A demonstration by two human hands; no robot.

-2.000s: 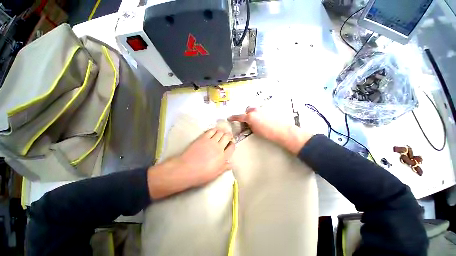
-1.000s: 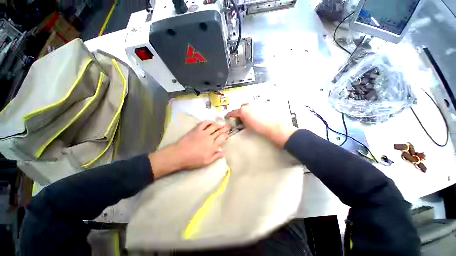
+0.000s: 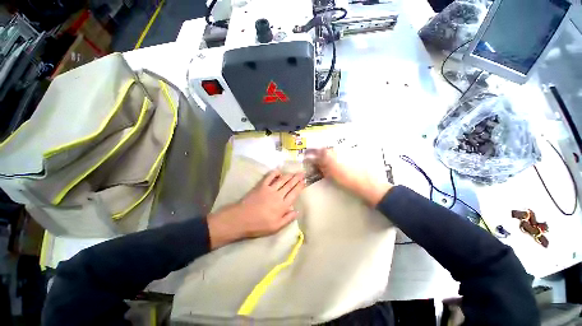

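Note:
A beige bag body (image 3: pixel 344 248) with a yellow-bound edge lies in front of me, its far end near the pattern sewing machine (image 3: pixel 271 89). My left hand (image 3: pixel 268 205) lies flat on the bag, palm down, fingers pointing to the machine. My right hand (image 3: pixel 338 172) is at the bag's far edge, fingers bent and blurred, by a small dark piece; whether it grips anything I cannot tell. The yellowish work clamp (image 3: pixel 294 141) is just beyond my fingertips under the machine head.
Stacked beige bags (image 3: pixel 83 134) stand at the left. A clear plastic bag of dark pieces (image 3: pixel 482 137) lies at the right, with small brown pieces (image 3: pixel 529 227) nearer me. A control panel (image 3: pixel 523 32) stands upper right. Thin black cables lie between the bag and the machine's right side.
The bag's near part has swung left and its yellow edge now slants. Both hands remain near the bag's far edge. The view has shifted, showing more of the machine's top.

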